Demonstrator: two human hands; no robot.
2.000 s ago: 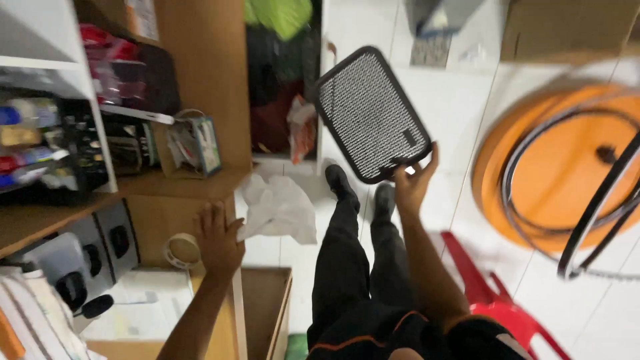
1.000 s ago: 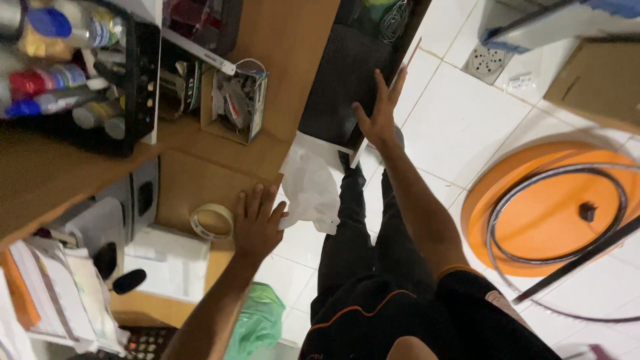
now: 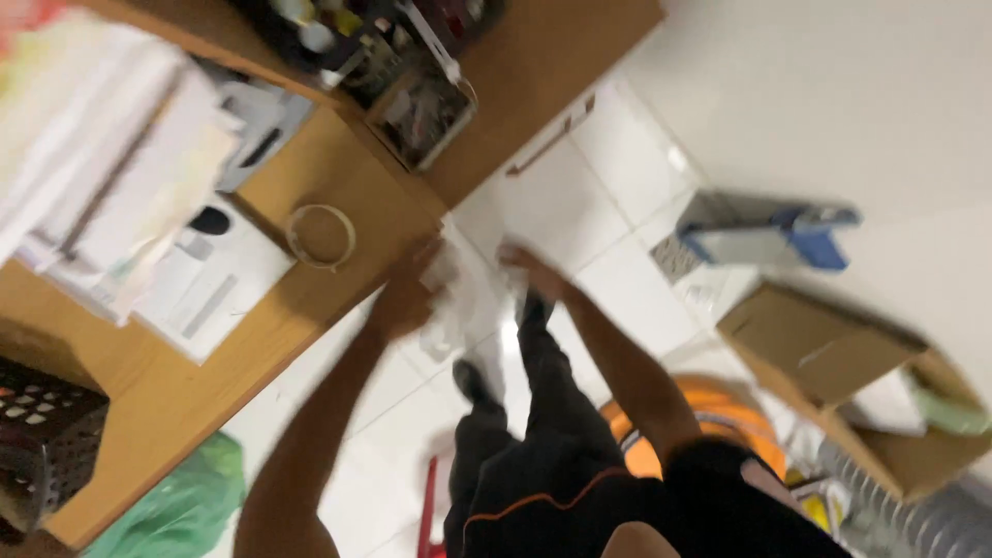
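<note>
My left hand (image 3: 407,298) is at the edge of the wooden desk, blurred, with its fingers on a thin translucent white plastic bag (image 3: 457,294). My right hand (image 3: 531,267) is a little to the right of the bag, above the white tiled floor; blur hides whether its fingers touch the bag. A roll of tape (image 3: 321,236) lies on the desk to the left of my left hand. Beyond both hands is a white drawer or door front with a brown handle (image 3: 552,138).
Papers (image 3: 139,155) and a black perforated basket (image 3: 50,442) occupy the desk. A small box of odds and ends (image 3: 422,116) stands on the wooden top. To the right are an open cardboard box (image 3: 821,341), a blue-and-white object (image 3: 775,232) and an orange round object (image 3: 721,418). A green bag (image 3: 182,496) is lower left.
The black mesh panel held in my right hand two seconds ago is out of view. My right hand has come closer to the white bag and my left hand. The view has turned strongly.
</note>
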